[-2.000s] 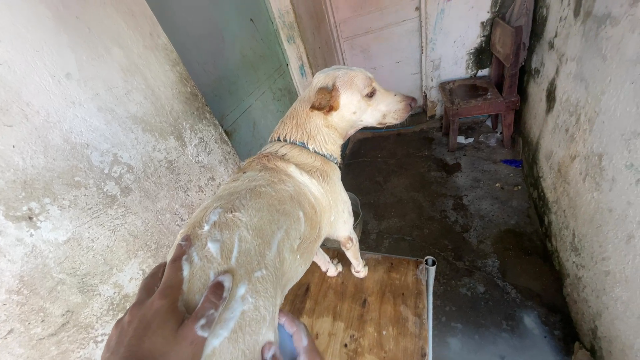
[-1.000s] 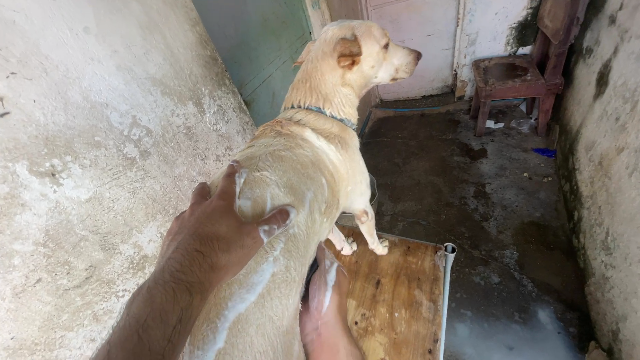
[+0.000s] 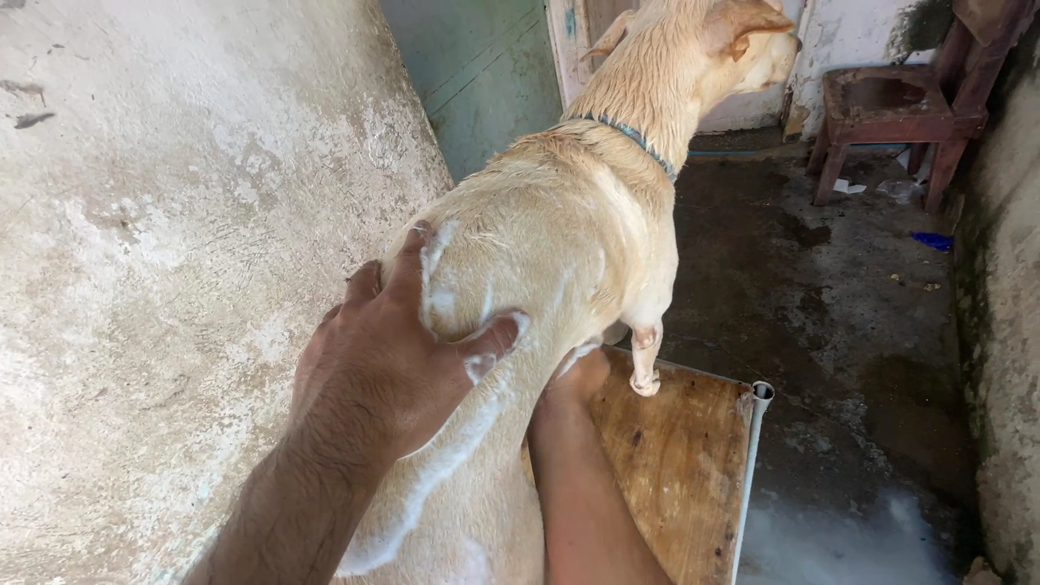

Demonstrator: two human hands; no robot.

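A wet, cream-coloured dog (image 3: 561,219) with a blue-green collar (image 3: 630,134) stands on a wooden board (image 3: 682,455), its head turned to the right. White lather (image 3: 439,475) streaks its back and side. My left hand (image 3: 394,341) lies spread on the dog's back, fingers over the far side and thumb on top, with foam on the fingertips. Under the chest, behind the front leg, my right hand (image 3: 581,374) touches the dog's lower right side; foam is on it, and its fingers are hidden by the body.
A rough plastered wall (image 3: 162,244) rises close on the left, another stained wall (image 3: 1007,325) on the right. A metal tube (image 3: 751,471) edges the board. Beyond are a wet concrete floor (image 3: 812,325), a wooden chair (image 3: 886,114), a blue scrap (image 3: 932,241) and a green door panel (image 3: 479,81).
My left hand has moved forward along the dog's back since the earliest frame. My right hand has reached further forward under the chest. The view has shifted closer to the dog.
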